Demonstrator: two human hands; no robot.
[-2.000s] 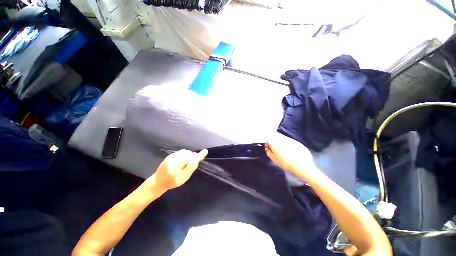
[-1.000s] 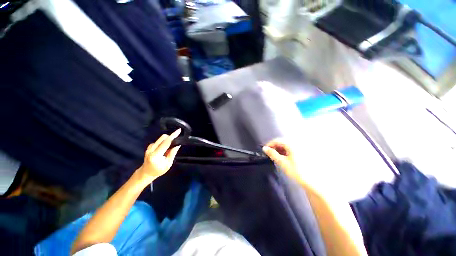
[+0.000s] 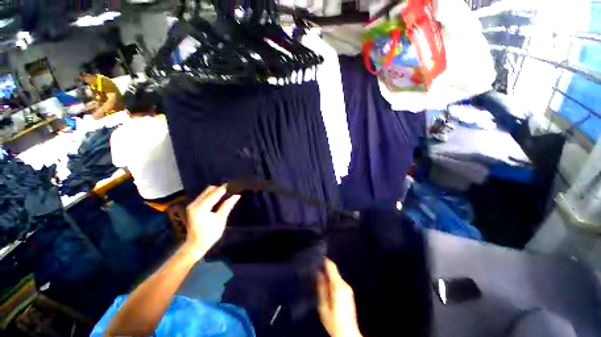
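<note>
A black hanger (image 3: 290,193) is in front of me, slanting down to the right, with a navy garment (image 3: 389,270) hanging from it. My left hand (image 3: 207,220) holds the hanger near its left end. My right hand (image 3: 337,299) is lower, against the garment front. It is blurred and its fingers point up; whether it grips cloth cannot be told.
Navy garments (image 3: 263,145) hang packed on black hangers ahead. A bag with red handles (image 3: 415,56) hangs at upper right. The grey padded table (image 3: 514,266) with a phone (image 3: 464,289) is at right. Two people sit at the left, one in a white top (image 3: 146,158).
The view has swung left from the ironing table to the hanging garments. The garment was stretched between both hands, then put on a hanger. My right hand has moved down from the hanger's right end.
</note>
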